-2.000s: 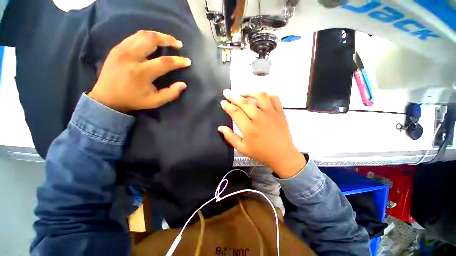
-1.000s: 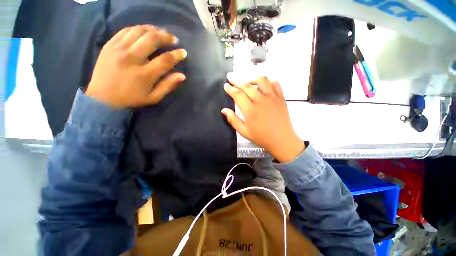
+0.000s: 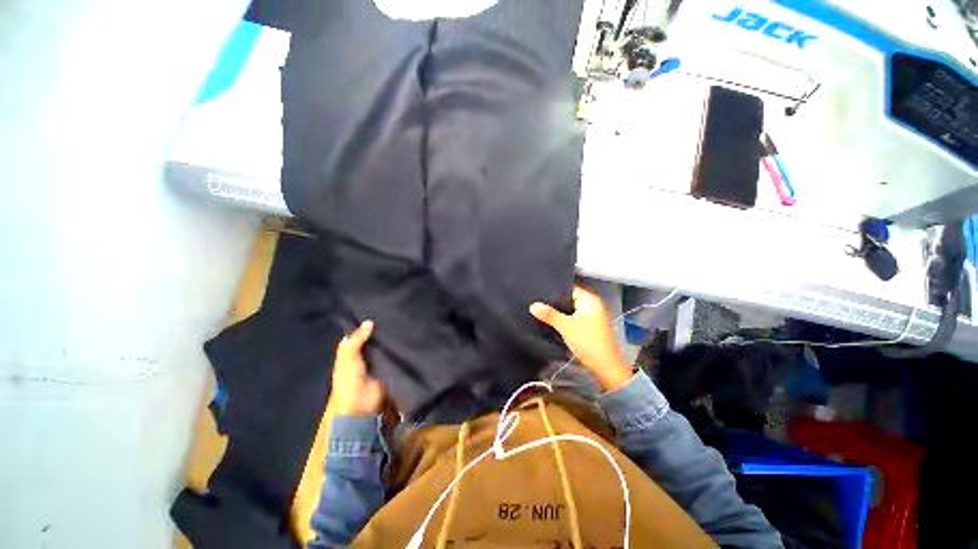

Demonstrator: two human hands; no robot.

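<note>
The dark cloth [image 3: 493,182] lies on the white table and hangs over its front edge into the lap. A seam runs down its middle, and a curved cut-out shows at the top. My left hand [image 3: 356,373] holds the cloth at its lower left, by the lap. My right hand [image 3: 584,335] holds the cloth's right edge just below the table edge, thumb on top; its other fingers are partly hidden. The needle area of the sewing machine [image 3: 622,48] is at the cloth's upper right, partly cut off by the picture's top edge.
A smartphone [image 3: 729,146], pink and blue pens [image 3: 780,172] and a small dark round item [image 3: 878,257] lie on the white table [image 3: 654,231]. The machine's control panel [image 3: 938,102] is at right. A blue crate [image 3: 858,504] and red crate [image 3: 869,456] stand below. White cord [image 3: 579,438] loops over the brown top.
Both hands have moved from the tabletop down toward the lap and now grip the cloth. The view has shifted, showing more table and machine. The cloth's central seam now shows plainly.
</note>
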